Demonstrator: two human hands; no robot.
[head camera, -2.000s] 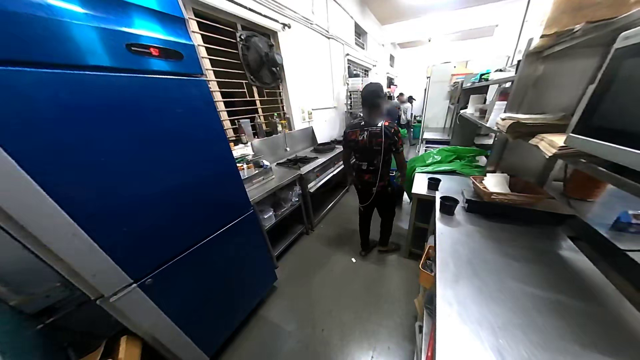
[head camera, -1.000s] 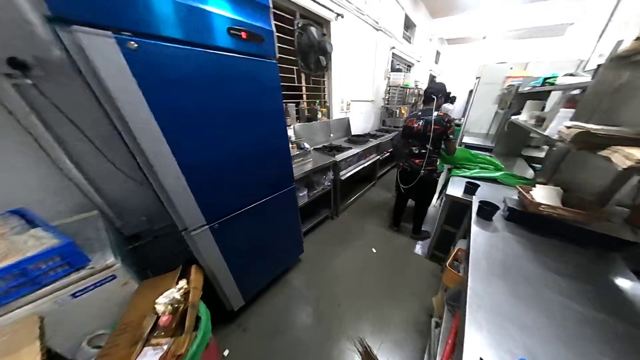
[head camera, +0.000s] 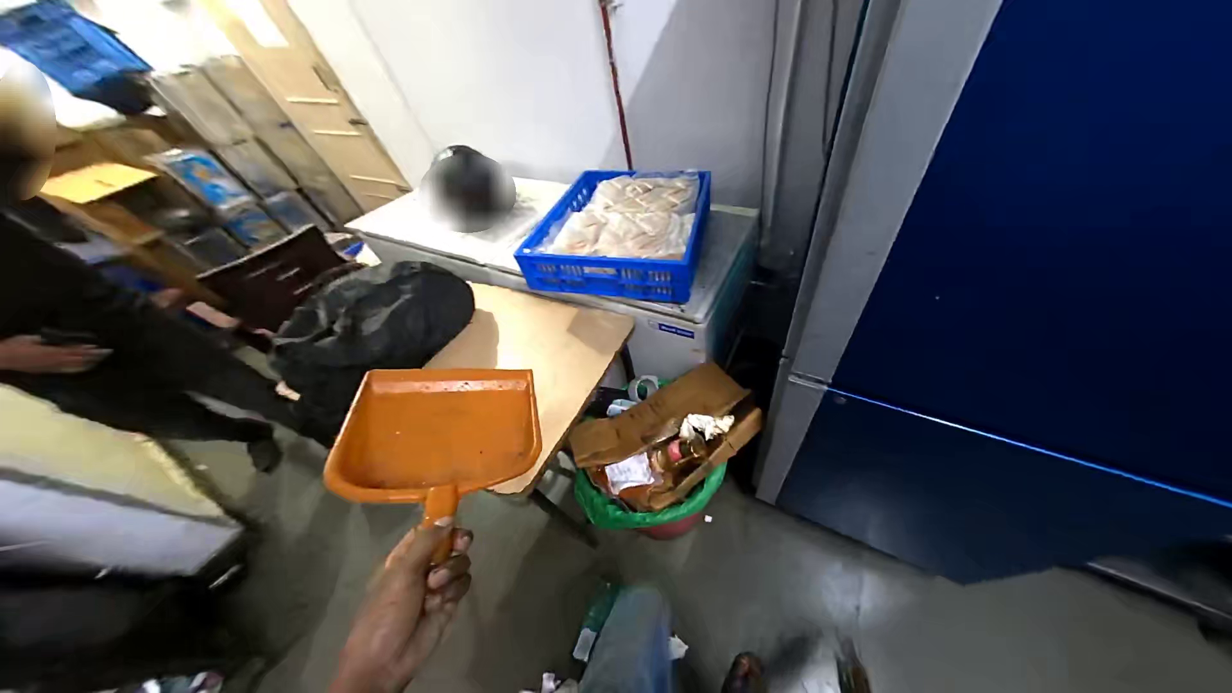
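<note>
My left hand (head camera: 414, 602) grips the handle of an orange plastic dustpan (head camera: 443, 433), its pan raised in front of a light wooden table (head camera: 577, 337). Specks lie on the pan's surface. My right hand is out of view. At the bottom, blurred bristles (head camera: 852, 669), apparently of a broom, show near the floor. Bits of litter (head camera: 549, 683) and a green bottle (head camera: 597, 616) lie on the floor by my leg. Right of the dustpan stands a bin with a green liner (head camera: 626, 518), filled with an open cardboard box (head camera: 664, 414) and trash.
A blue crate (head camera: 606, 279) of bagged pale food sits on a white chest freezer (head camera: 433, 241). A black bag (head camera: 375, 318) rests at the table's left end. A tall blue refrigerator (head camera: 1039, 289) stands at the right. A person in dark clothes (head camera: 125, 318) is at the left.
The view has swung far to the left. My left hand with the orange dustpan has come into view. The person in the patterned shirt is out of view.
</note>
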